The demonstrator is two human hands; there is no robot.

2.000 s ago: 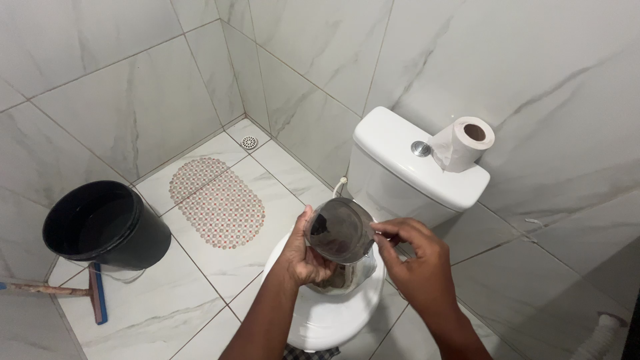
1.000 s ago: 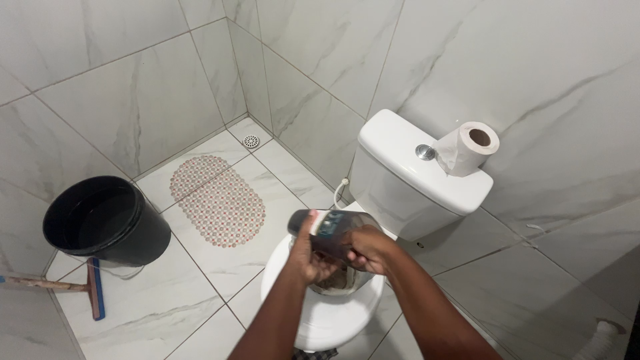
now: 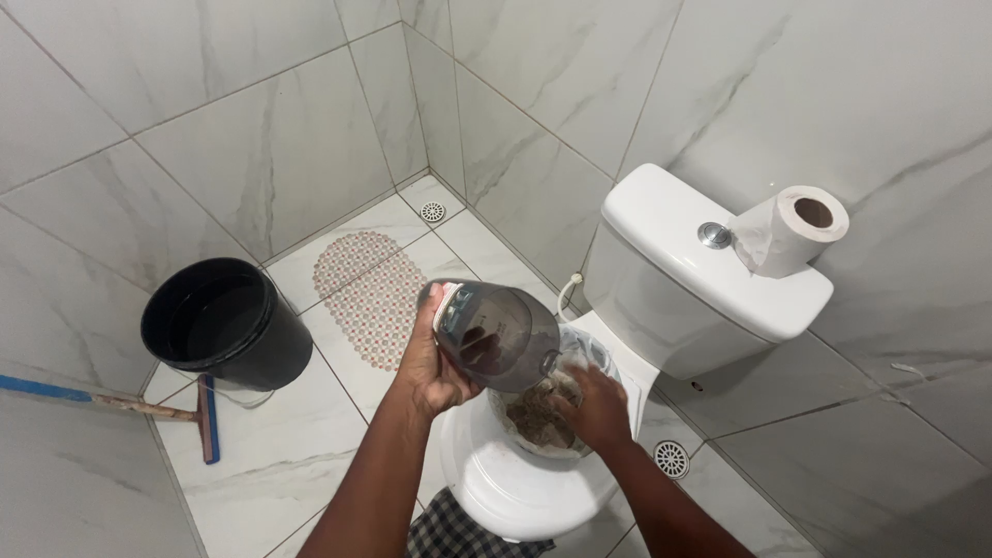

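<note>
My left hand (image 3: 442,364) holds a dark, translucent plastic container (image 3: 504,333), tilted on its side, with a printed label near its left end and a small round neck or knob at its right end. My right hand (image 3: 593,407) is just right of that end, fingers bent and blurred, over a bin lined with a white plastic bag (image 3: 573,449); whether it holds anything is unclear. Brownish crumpled matter (image 3: 539,415) lies in the bin. The bin stands on the closed white lid of a toilet (image 3: 527,496), partly hidden by the container and my right hand.
A roll of toilet paper (image 3: 798,232) lies on the toilet cistern (image 3: 697,271). At left stand a black bucket (image 3: 287,349) and a squeegee (image 3: 208,418). A dotted mat (image 3: 364,302) and checked cloth (image 3: 457,531) lie on the tiled floor, near floor drains (image 3: 670,459).
The container has turned in my left hand, its label end now at upper left. My right hand has come away from it and moved down over the bin.
</note>
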